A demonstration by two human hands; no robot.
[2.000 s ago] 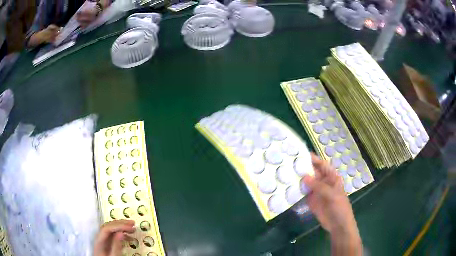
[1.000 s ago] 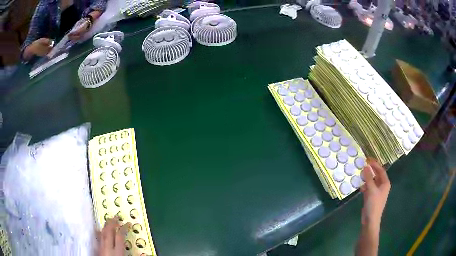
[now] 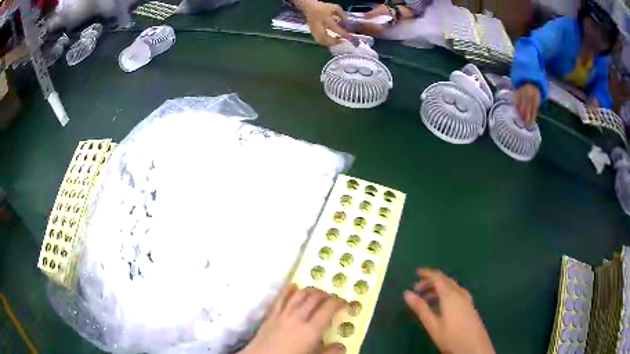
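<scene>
An unfilled adhesive sheet (image 3: 354, 242), cream-yellow with three columns of dark circles, lies in front of me, right of the large clear bag of white discs (image 3: 214, 221). My left hand (image 3: 300, 321) rests on the sheet's lower left part, fingers over some circles; I see nothing held in it. My right hand (image 3: 447, 311) is above the table just right of the sheet, fingers curled apart and empty.
Filled sheets (image 3: 575, 304) and a thick stack (image 3: 606, 311) stand at the right edge. More unfilled sheets (image 3: 72, 207) lie left of the bag. Small fans (image 3: 356, 79) line the far side, where a hand (image 3: 528, 104) and another person's hand (image 3: 325, 21) touch fans.
The view has swung left, bringing the bag to the middle. My right hand set a filled sheet on the right pile, let go and is now beside the unfilled sheet. My left hand stays on that sheet.
</scene>
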